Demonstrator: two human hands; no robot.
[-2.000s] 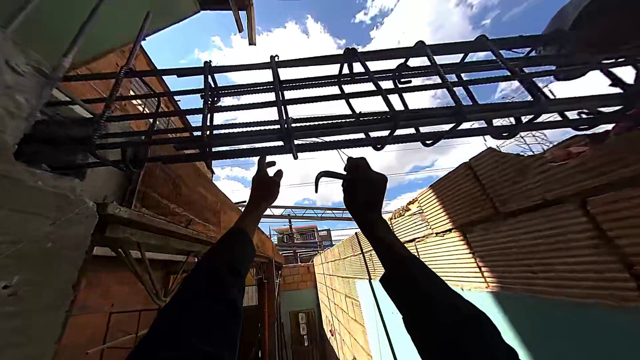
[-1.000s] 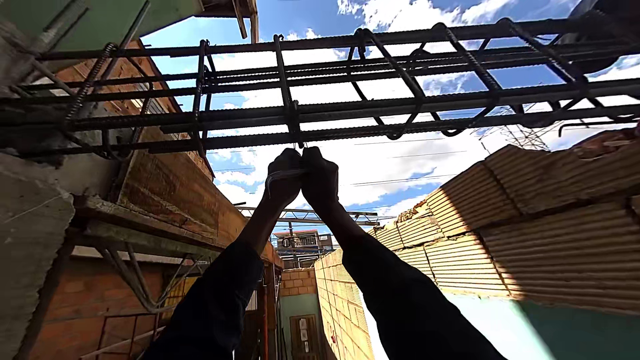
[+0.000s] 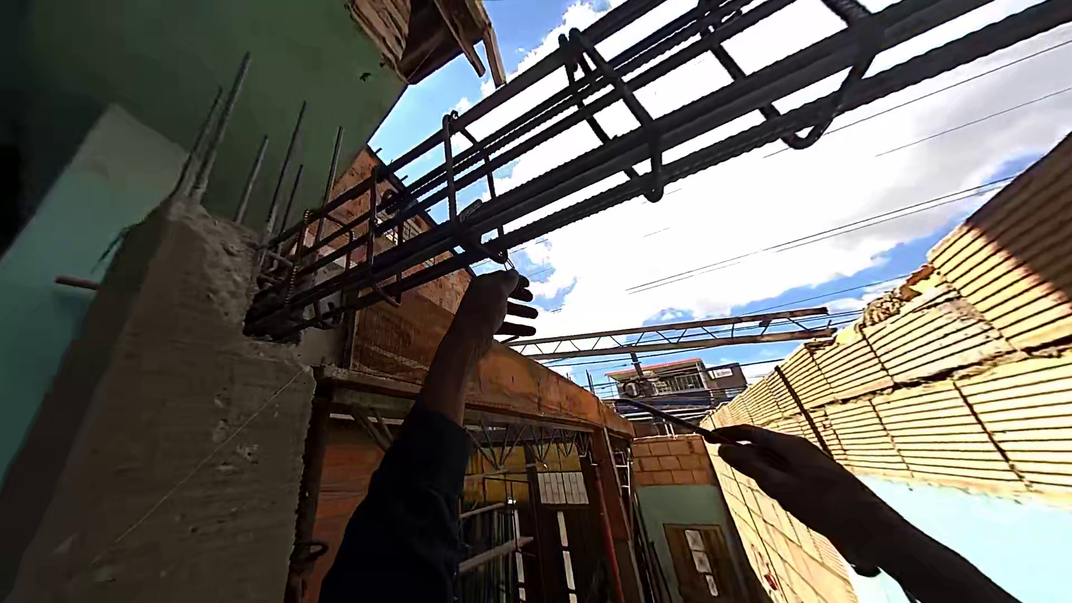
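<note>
A steel rebar cage (image 3: 586, 167) with stirrups runs overhead from the concrete column at left up to the upper right. My left hand (image 3: 494, 306) is raised to its underside at a stirrup, near a thin wire (image 3: 509, 263); the thumb side is at the wire and the other fingers are spread. Whether the fingers pinch the wire is unclear. Lower right, apart from the cage, my right hand (image 3: 775, 469) holds a thin dark metal tool (image 3: 666, 413) that points left.
The concrete column (image 3: 193, 402) with upright bars (image 3: 222, 126) stands close at left. A hollow clay block wall (image 3: 930, 394) lines the right side. An orange beam (image 3: 536, 377) and a lattice truss (image 3: 670, 335) lie ahead, below the cage.
My hands, together under the cage one second ago, are now apart, the right one lower and to the right with the tool. The view has swung left toward the column.
</note>
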